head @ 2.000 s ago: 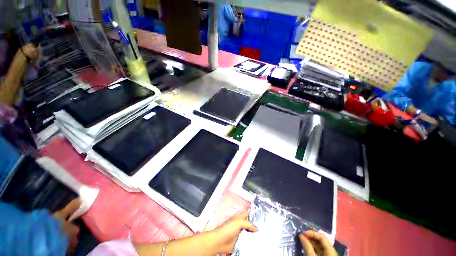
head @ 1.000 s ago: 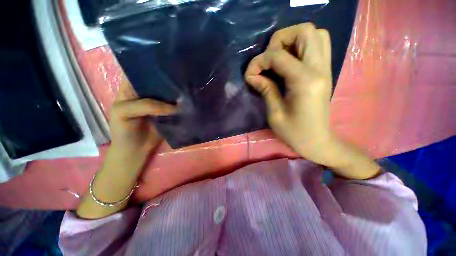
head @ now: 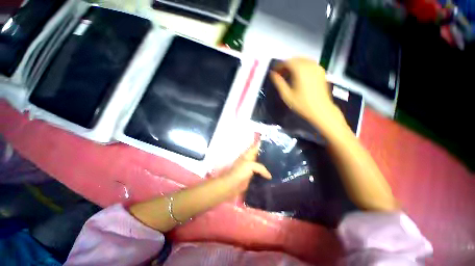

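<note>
A dark glossy tablet in clear film [head: 297,179] lies on the pink bench in front of me, its near edge towards my body. My left hand [head: 249,169] is at its left edge, fingers spread, thumb over the film; I cannot tell whether it grips. My right hand [head: 302,85] reaches over a second black tablet [head: 264,106] with a white label, just beyond. Its fingers are bent near the tablet's far left corner, and whether they hold film is too blurred to tell.
Another black tablet on a white sleeve [head: 182,98] lies to the left. A stack of sleeved tablets [head: 91,67] is further left. A sleeved tablet [head: 372,57] lies at the back right on a dark surface. The pink bench sheeting [head: 406,171] shows at right.
My right hand has moved away from me, from above the near tablet to the far one. My left hand stays at the near tablet's left side. The view has tilted up.
</note>
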